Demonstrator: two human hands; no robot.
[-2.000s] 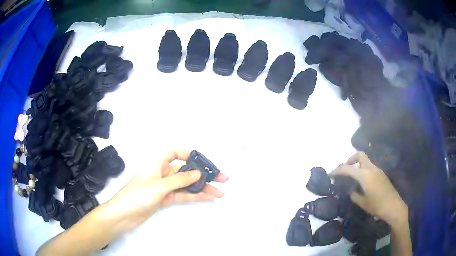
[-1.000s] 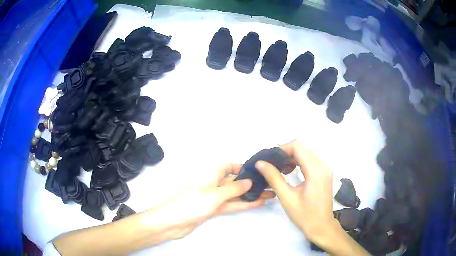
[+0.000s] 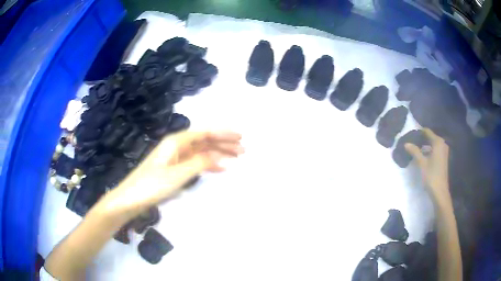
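Observation:
My right hand (image 3: 434,159) holds a joined black buckle (image 3: 406,148) by its upper end, on or just above the white sheet at the lower right end of a curved row of joined buckles (image 3: 319,77). My left hand (image 3: 200,151) is empty and slightly blurred, fingers apart and pointing right, over the right side of the heap of square buckle halves (image 3: 126,121). It hides part of that heap. Tapered buckle halves (image 3: 394,225) lie at the lower right, partly behind my right forearm.
A white sheet (image 3: 274,181) lies under the parts. A blue bin wall (image 3: 60,88) stands at left, with a dark flat object (image 3: 112,52) beside it. A beaded bracelet (image 3: 57,164) lies left of the heap. Another dark heap (image 3: 439,101) lies at right.
My hands have separated. My right hand has carried the joined buckle up and right to the row's end. My left hand has let go and moved left. The view has shifted slightly.

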